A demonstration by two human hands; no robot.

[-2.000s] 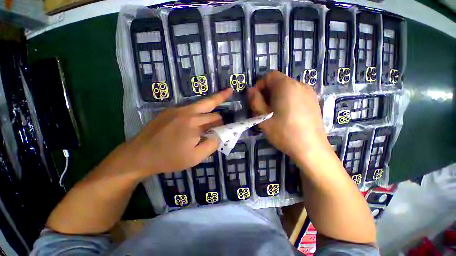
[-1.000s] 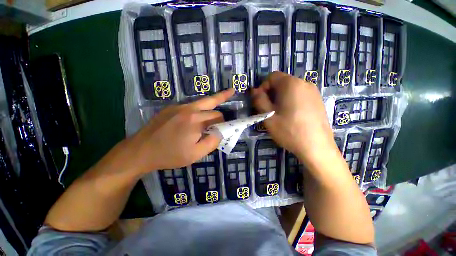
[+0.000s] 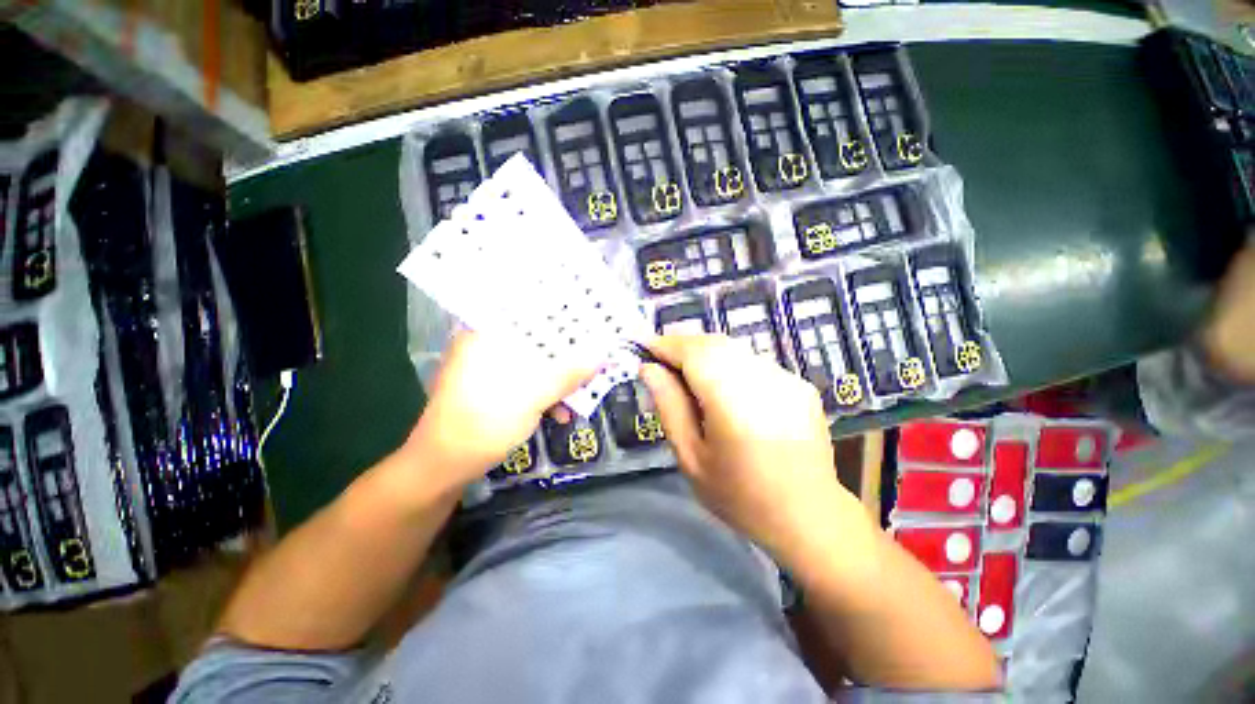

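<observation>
A white sticker sheet (image 3: 520, 268) with rows of small dark dots is spread over the left part of the tray. My left hand (image 3: 502, 399) grips its lower edge. My right hand (image 3: 736, 413) is at the sheet's lower right corner, fingertips pinched around a thin dark item (image 3: 641, 351), perhaps tweezers; whether a dot is on it cannot be told. The translucent tray (image 3: 984, 323) beneath holds two rows of black housings (image 3: 822, 330) with yellow four-loop marks, and sideways ones between. The sheet and hands hide several housings.
A black smartphone (image 3: 292, 289) with a white cable (image 3: 273, 426) lies left. Stacked trays (image 3: 207, 344) stand far left. A wooden board (image 3: 551, 62) runs along the far edge. Red and black parts (image 3: 940, 491) lie lower right. Another person's arm (image 3: 1229, 330) shows at the right edge.
The view has shifted and turned. The sheet, earlier bent small in my left hand, is now opened out flat. My right hand has moved from the upper-row housings to the sheet's lower corner.
</observation>
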